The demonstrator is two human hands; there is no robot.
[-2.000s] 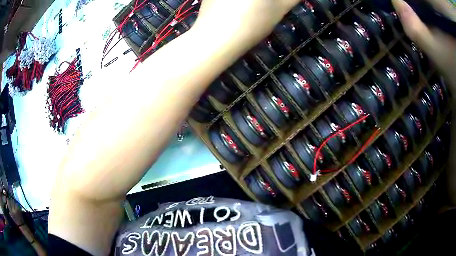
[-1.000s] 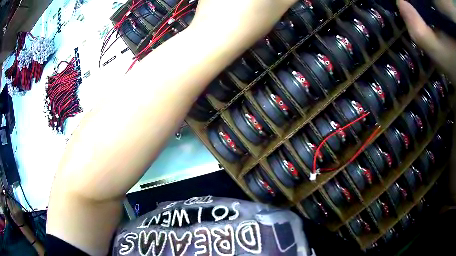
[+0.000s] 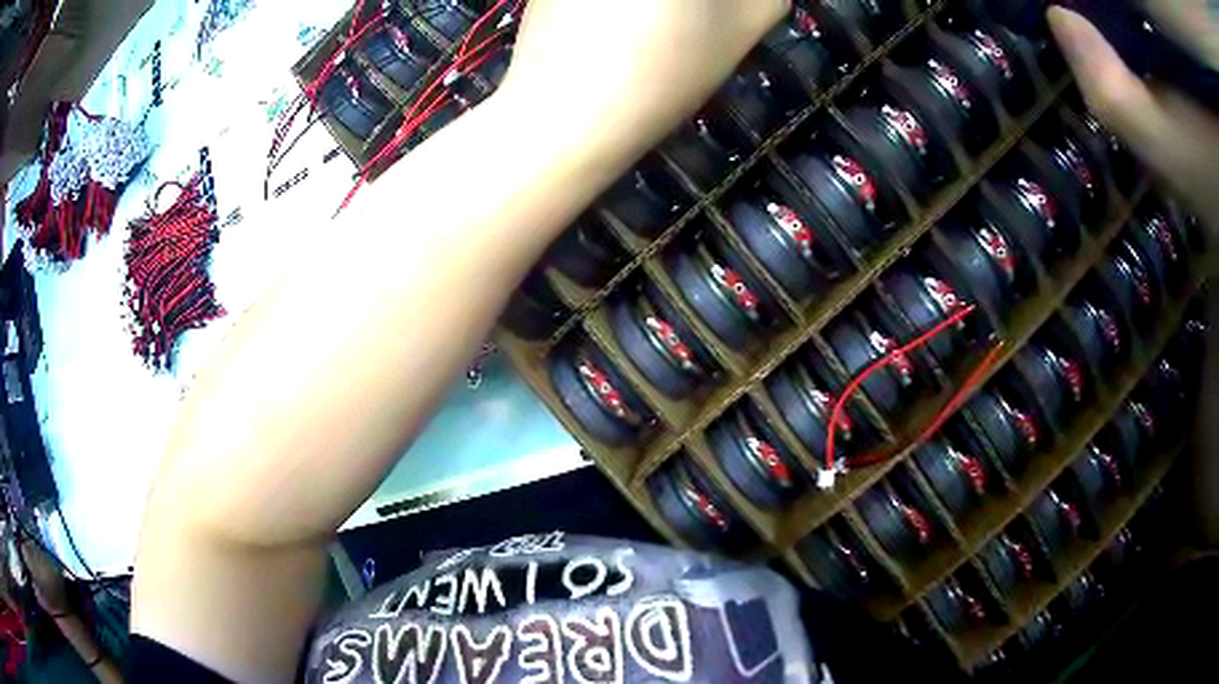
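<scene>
A brown divided tray (image 3: 856,294) holds many round black speakers (image 3: 722,287) standing on edge, each with a red and shiny terminal spot. One red lead wire (image 3: 869,370) with a white plug lies across the near cells. My left forearm reaches over the tray; my left hand is cut off by the top edge. My right hand (image 3: 1130,100) is at the top right, partly cut off, its fingers around a thick black handle, seemingly the soldering iron (image 3: 1160,56); its tip is not visible. More red and black wires (image 3: 435,94) lie over the tray's far left cells.
A red-black wire sheaf (image 3: 171,274) and bundles with white plugs (image 3: 83,174) lie on the pale table (image 3: 281,254) at left. A brown carton edge is at the top left. Part of another person's arm (image 3: 67,615) shows at the lower left. My printed garment (image 3: 562,621) is at the bottom.
The tray and its lone red wire appear slightly farther left in the picture. My left forearm and right hand keep nearly the same pose.
</scene>
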